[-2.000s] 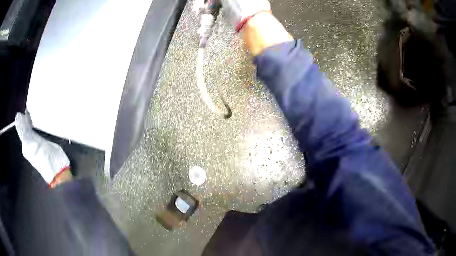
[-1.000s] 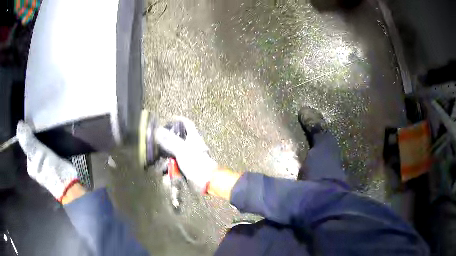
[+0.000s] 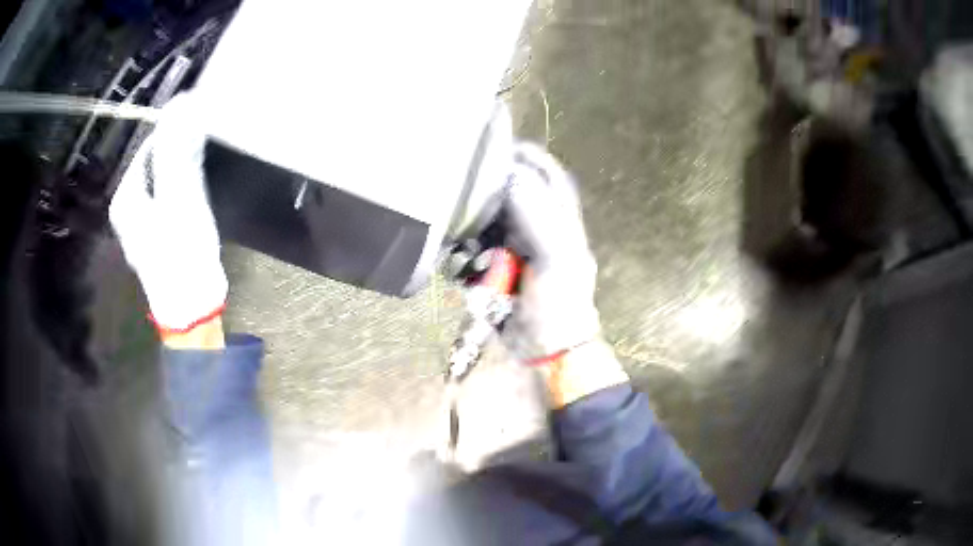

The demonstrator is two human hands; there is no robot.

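Observation:
A large panel [image 3: 352,85], white under glare, reaches from the top edge to the middle, its dark hollow end [image 3: 309,219] facing me. My left hand [image 3: 176,229], in a white glove with a red cuff, holds the panel's near left corner, where a pale cord [image 3: 75,103] meets the hand; the fingertips are lost in glare. My right hand [image 3: 555,245], gloved too, grips the air sander [image 3: 496,272] by its body and red lever at the panel's near right edge. The sander's disc is mostly hidden, so contact with the panel is unclear.
Speckled concrete floor [image 3: 651,192] shows right of the panel. The hose fitting [image 3: 464,352] hangs below the sander. Dark, blurred objects [image 3: 822,192] stand at the right. Dark parts with pale bars lie at the upper left. Strong glare covers the bottom centre.
The view has shifted and the panel's near end now appears closer and farther right. My right hand came down from the top with the sander, then moved up along the panel's right edge.

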